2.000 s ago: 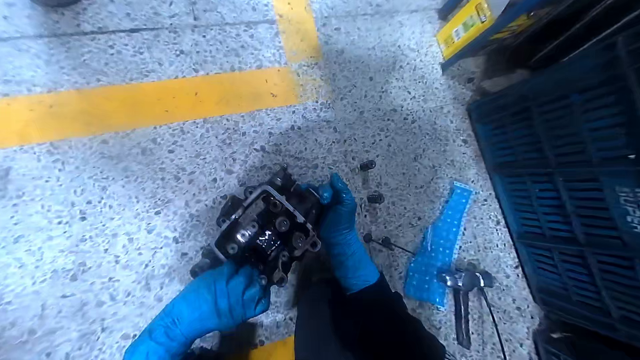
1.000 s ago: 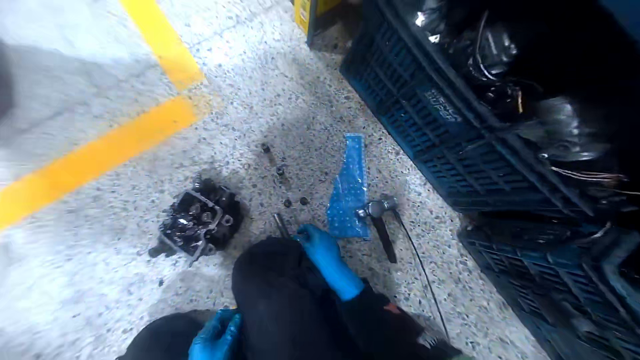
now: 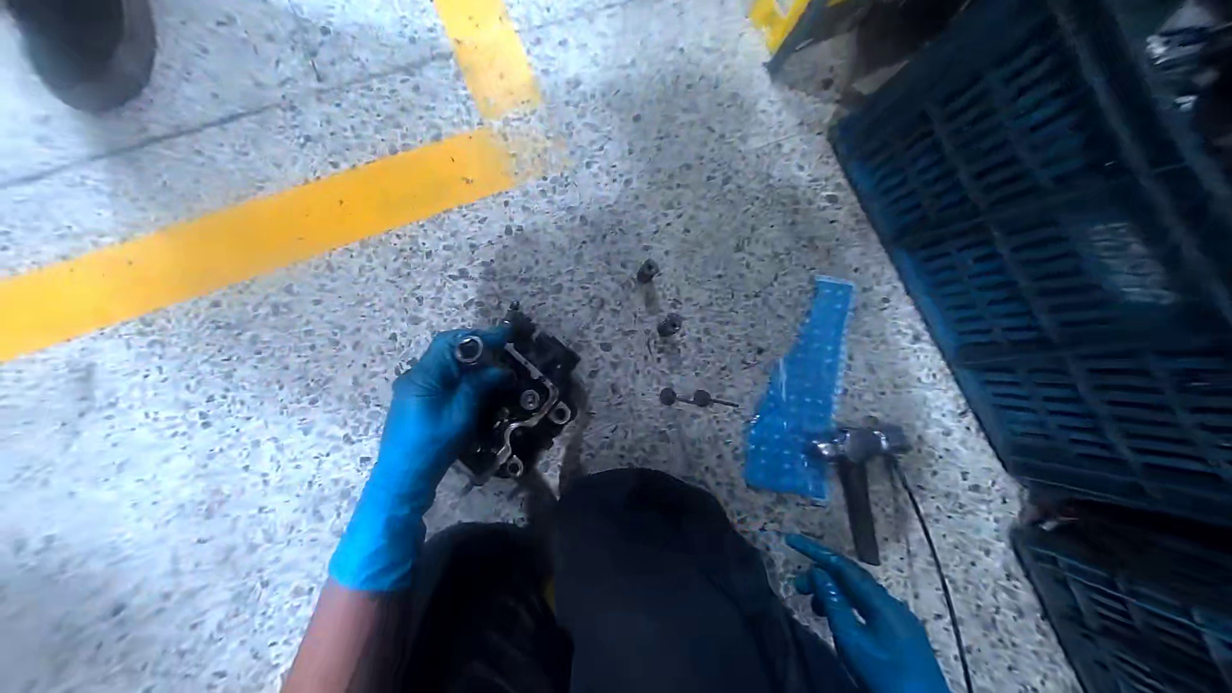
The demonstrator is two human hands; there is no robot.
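My left hand (image 3: pixel 433 399), in a blue glove, is closed around a socket-like metal tool (image 3: pixel 469 349), whose round end points up. It is held over the left side of a dark, oily cylinder head (image 3: pixel 529 395) on the floor. My gloved right hand (image 3: pixel 852 606) is at the lower right, fingers spread and holding nothing visible. Beyond its fingertips lies a hammer (image 3: pixel 859 500), its head touching a strip of blue bubble wrap (image 3: pixel 799 395). Between the cylinder head and the wrap lie two small metal cylindrical parts (image 3: pixel 670 325) and two engine valves (image 3: pixel 702 397).
Dark plastic crates (image 3: pixel 1059 289) line the right side, with a thin black cable (image 3: pixel 929 539) on the floor beside them. A yellow box (image 3: pixel 775 21) is at the top. A dark shoe (image 3: pixel 91 48) shows at the upper left. Yellow tape (image 3: pixel 260 226) marks the speckled floor.
My left hand has moved from beside my knee to the cylinder head, with the tool in it. My right hand has moved away from the small parts, down toward the hammer handle. The view has shifted.
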